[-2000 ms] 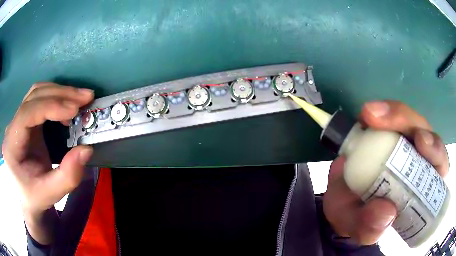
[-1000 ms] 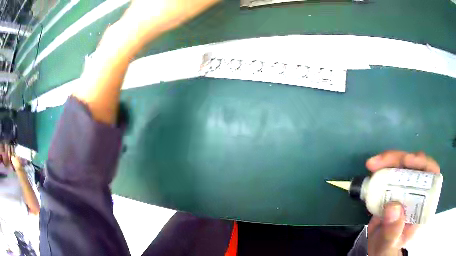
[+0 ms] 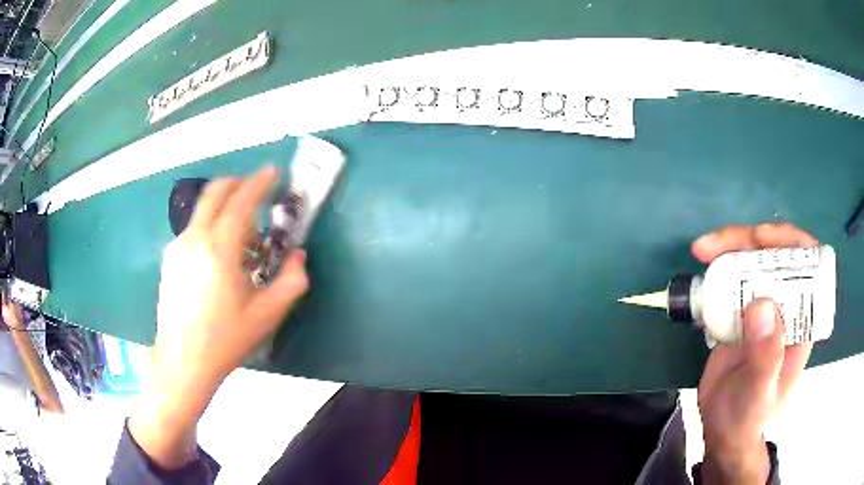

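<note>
My left hand point(image 3: 213, 294) holds a blurred strip housing point(image 3: 308, 185) tilted steeply over the green worktop, its dark round parts partly hidden by the fingers. My right hand point(image 3: 753, 360) holds the whitish glue bottle point(image 3: 725, 294) on its side, its pale yellow nozzle point(image 3: 644, 300) pointing left over the worktop, touching no strip. A second strip with a row of several round parts point(image 3: 510, 102) lies on the white lane strip ahead.
Another strip point(image 3: 210, 78) lies aslant on the green belt at upper left. A black round object point(image 3: 187, 204) lies behind my left hand. A thin dark tool point(image 3: 855, 220) is at the right edge. A person's arm point(image 3: 33, 358) shows at far left.
My left hand has come back from the far belt and now holds a strip near me. My right hand with the bottle sits slightly higher in view. The belt strip at upper left has come into view.
</note>
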